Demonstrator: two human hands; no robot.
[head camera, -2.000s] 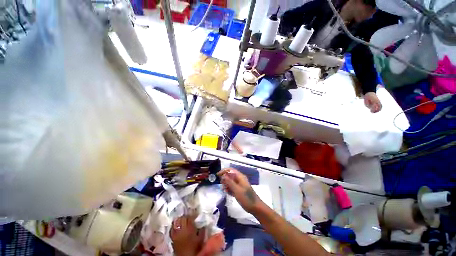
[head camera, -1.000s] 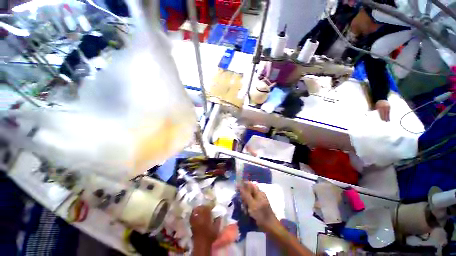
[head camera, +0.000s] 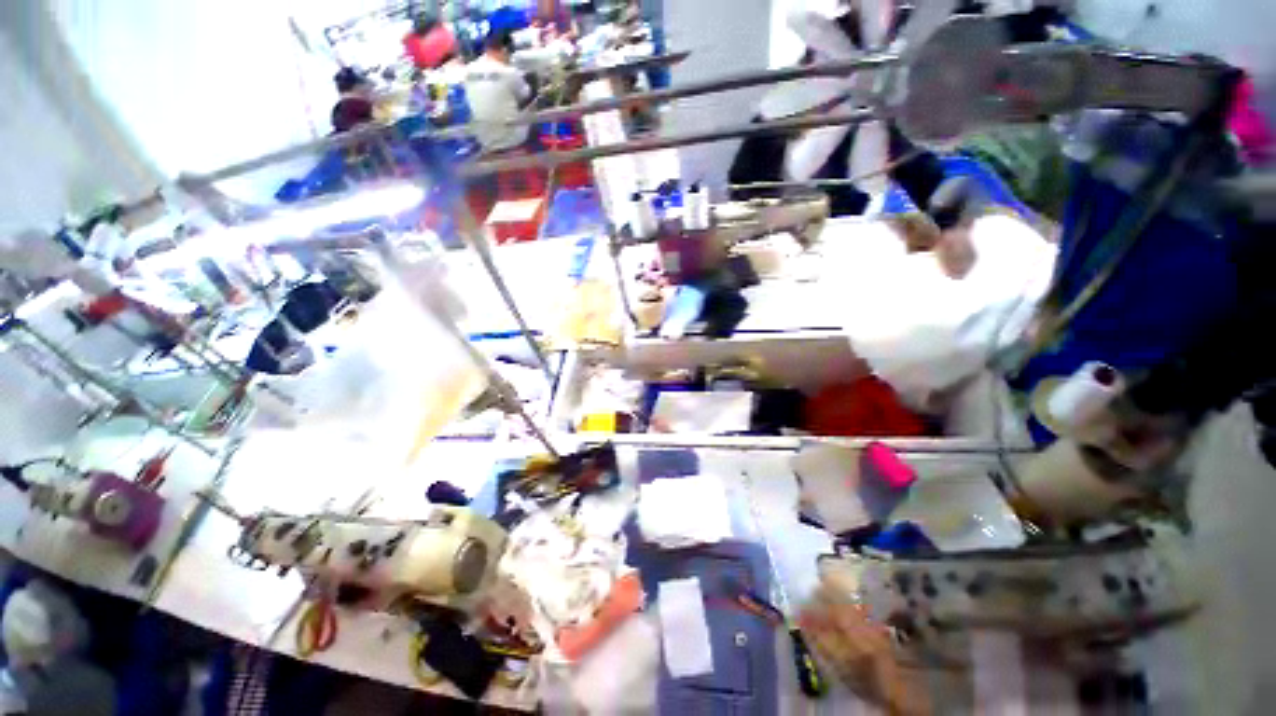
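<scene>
The cream industrial sewing machine (head camera: 1001, 588) lies across the lower right. A blurred skin-toned shape, seemingly one or both of my hands, is at the left end of its head; I cannot tell which hand, or whether it holds anything. A black-and-yellow screwdriver (head camera: 807, 663) lies just left of it. Blue-grey panels (head camera: 725, 683) lie further left, with small orange snips (head camera: 760, 607), a tiny round metal piece (head camera: 742, 639) and a white rectangle (head camera: 686, 627) on them. White pieces (head camera: 683, 509) lie above.
White scraps (head camera: 567, 560) and an orange-pink item (head camera: 602, 618) lie left of the panels, below a dark tool tray (head camera: 563, 473). A second machine (head camera: 420, 553) stands left. A pink item (head camera: 889, 464) and thread cone (head camera: 1085, 396) are behind the machine. A person works across the trough.
The view has swung up and right, showing the right machine. My hands have left the scraps and panel; a blurred skin-toned shape now shows at the machine head.
</scene>
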